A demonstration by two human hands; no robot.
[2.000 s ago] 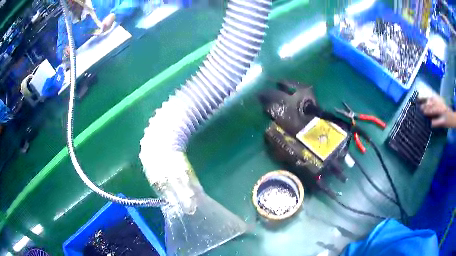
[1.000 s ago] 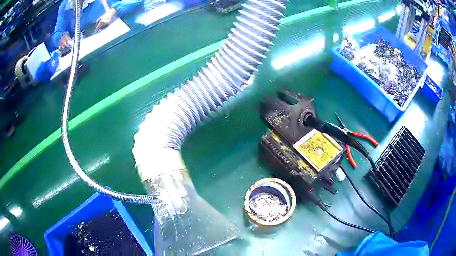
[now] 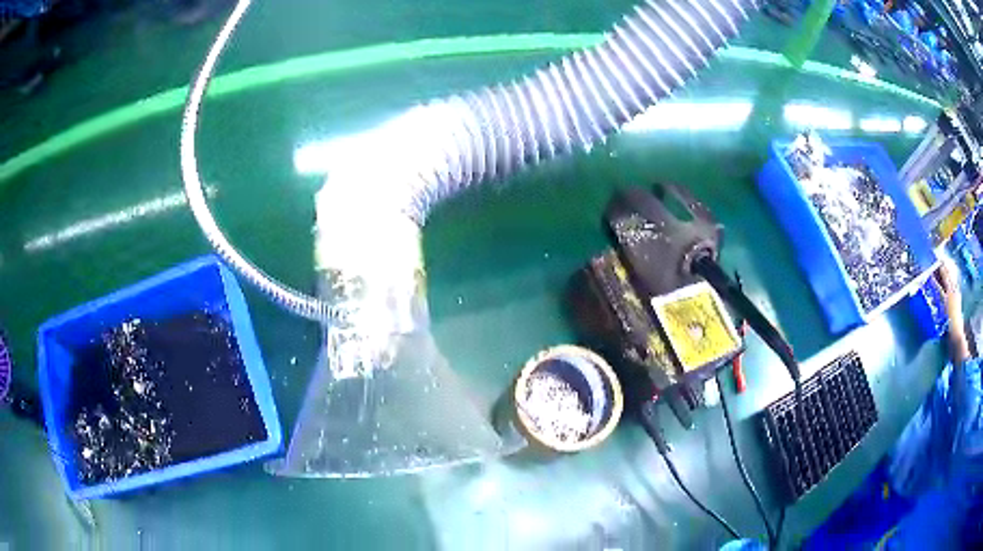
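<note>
A black tray-like row of long narrow housings [image 3: 821,424] lies on the green bench at the lower right. The soldering iron [image 3: 744,307] rests in its dark holder [image 3: 654,239], beside a yellow sponge [image 3: 695,326]. A bare hand, which seems to be my right hand [image 3: 949,282], is small and blurred at the right edge by a small blue tray [image 3: 927,307]; its fingers and any held thing cannot be made out. My left hand is not in view; a bit of blue cloth shows at the bottom edge.
A blue bin of silvery pieces [image 3: 800,239] stands at right, another with mostly black pieces [image 3: 250,361] at left. A round waste pot [image 3: 612,390], clear hood [image 3: 377,414], ribbed duct [image 3: 539,124] and thin metal arm [image 3: 191,140] are between. Red handle [image 3: 739,361] and black cables lie near the station.
The view has swung, showing more of the left bin. The hand first touched the black housings, was out of sight, and now shows near the small blue tray. The housings lie untouched.
</note>
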